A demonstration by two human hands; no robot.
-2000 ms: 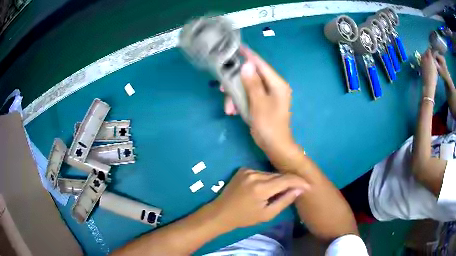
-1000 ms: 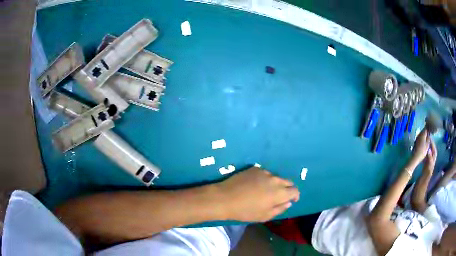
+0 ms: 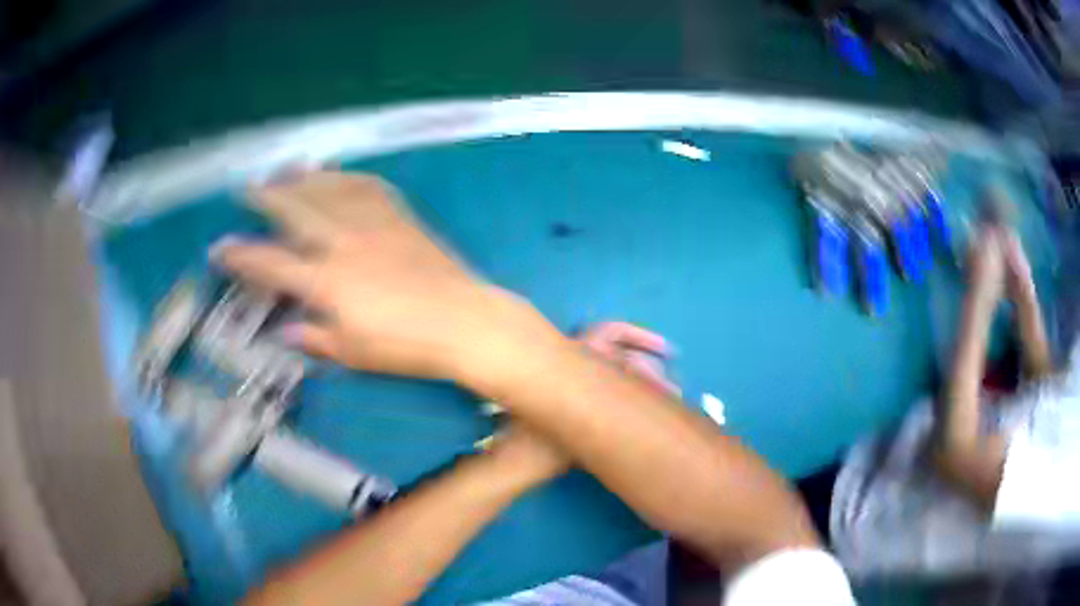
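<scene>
Several grey-beige handle shells [image 3: 310, 469] lie in a loose pile at the left, blurred. My right hand [image 3: 355, 266] is over the upper part of the pile, fingers apart, with nothing clearly held; blur hides whether the fingertips touch a shell. My right forearm crosses over my left one. My left hand [image 3: 628, 352] shows just beyond that forearm, low over the middle of the table, fingers loosely bent and apart, no object seen in it; its back is partly hidden.
Part-assembled fans [image 3: 870, 225] with blue batteries stand grouped at the back right. A cardboard box [image 3: 65, 403] is at the left edge. A white pad [image 3: 685, 150] and a dark piece [image 3: 563, 231] lie on the green table. Another person's hands [image 3: 995, 255] are at the right.
My right hand, out of view one second ago, now reaches across to the shells; the fan it held two seconds ago is gone from it. My left hand is now partly covered. The view has turned.
</scene>
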